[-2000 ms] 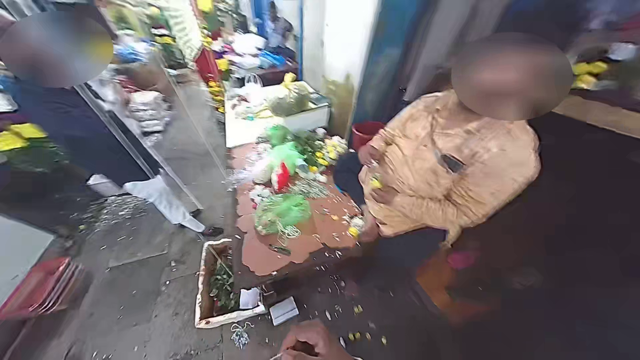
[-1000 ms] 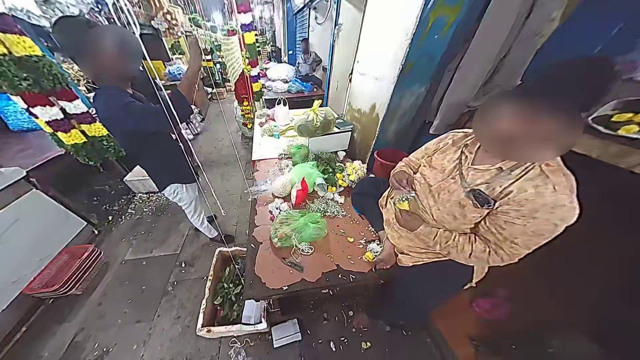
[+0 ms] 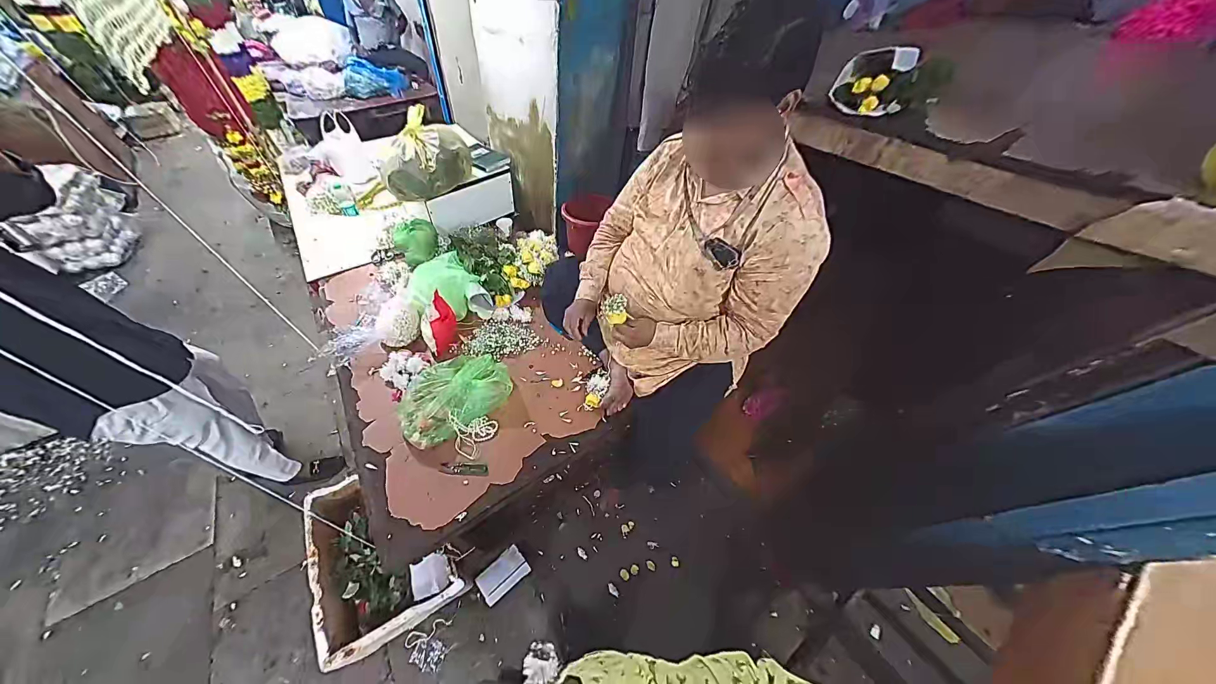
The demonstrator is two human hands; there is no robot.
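Neither of my hands shows in the head view. A green cloth with a darker pattern (image 3: 679, 668) lies at the bottom edge. Beyond it, a person in a patterned orange shirt (image 3: 717, 256) sits beside a worn reddish-brown table (image 3: 432, 494) and holds a small bunch of white and yellow flowers (image 3: 615, 309). On the table are a green plastic bag (image 3: 456, 389) with white string, a red and white packet (image 3: 441, 325), small white flowers (image 3: 501, 339) and yellow and white blooms (image 3: 532, 258).
A foam box with green leaves (image 3: 318, 579) stands on the floor near the table's front corner. White cords hang across the left side, where another person in white trousers (image 3: 204, 418) stands. A red bucket (image 3: 584, 223) is behind the table; a dark ledge (image 3: 950, 171) runs at the right.
The view has swung a good deal. A hand seen at the bottom edge two seconds ago is out of view. The seated person still holds the flowers.
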